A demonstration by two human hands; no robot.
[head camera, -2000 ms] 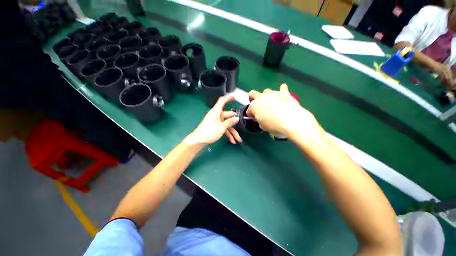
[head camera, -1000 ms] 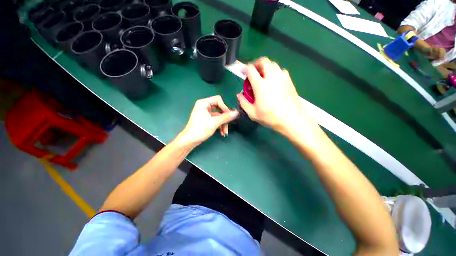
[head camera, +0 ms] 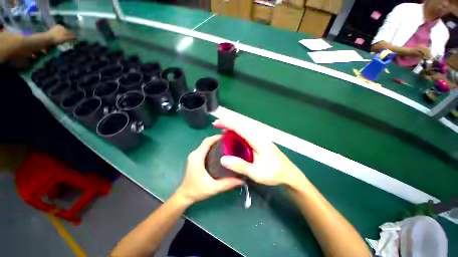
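My left hand is wrapped around a matte black housing from the left, in front of me over the bench. My right hand grips the magenta end ring at the housing's open end. The ring sits against the housing; how deep it is seated is hidden by my fingers. A thin whitish wire or stub hangs below my hands. Dense rows of empty black housings stand open end up at the left. A part-assembled head with a magenta rim stands apart on the far side.
The green bench has a white strip across it. At the lower right is a pale round container beside crumpled white cloth. A red stool stands at the left. A blue dispenser, paper and a person are across the bench.
My left hand has gone from pinching beside the work to holding the housing. My right hand is now on the magenta ring's side. The view has shifted, and another person's arm shows at the upper left.
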